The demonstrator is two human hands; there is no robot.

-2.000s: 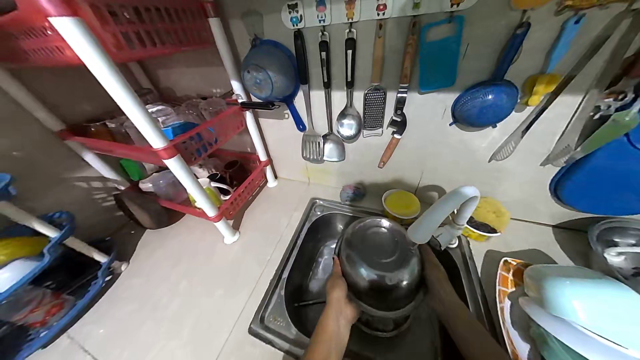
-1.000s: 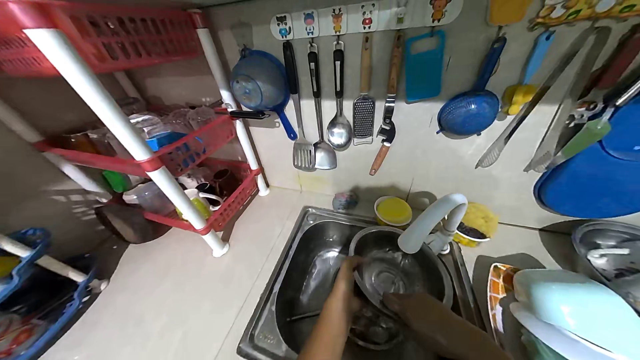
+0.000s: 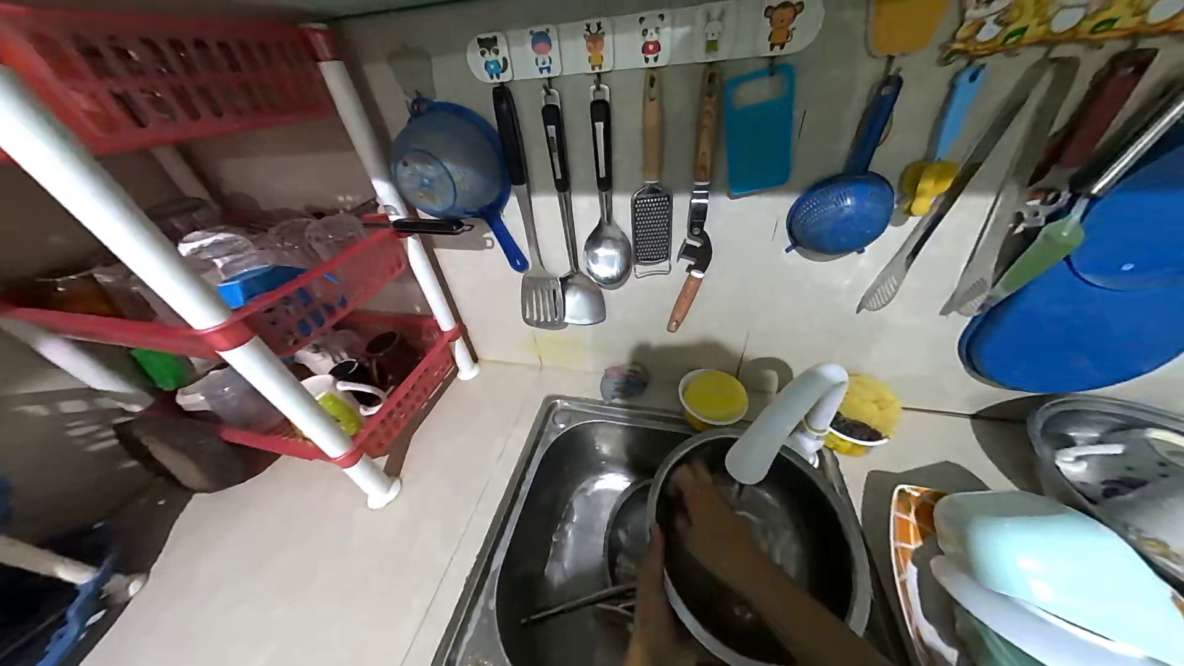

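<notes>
A large round metal pot [image 3: 814, 536] is tilted under the white faucet [image 3: 786, 416], its open side facing up. Water seems to run from the spout into it. My left hand [image 3: 652, 601] grips the pot's left rim from outside. Inside the pot, my right hand [image 3: 698, 509] lies against the inner wall at the upper left; its fingers are blurred and it holds nothing that shows. Behind the pot, in the steel sink [image 3: 573, 499], are a smaller metal vessel [image 3: 624, 536], partly hidden, and a dark thin handle [image 3: 578, 603].
A yellow-filled tub [image 3: 712, 398] and a tub with a yellow sponge [image 3: 869, 412] stand behind the sink. Stacked dishes [image 3: 1045, 546] are at the right, a red and white rack [image 3: 398, 398] at the left. Utensils, including a metal grater [image 3: 652, 222], hang on the wall.
The pot was bottom up two seconds ago; now its open side faces up. One second ago both hands were at a round metal piece over the pot; now my right hand is inside the pot.
</notes>
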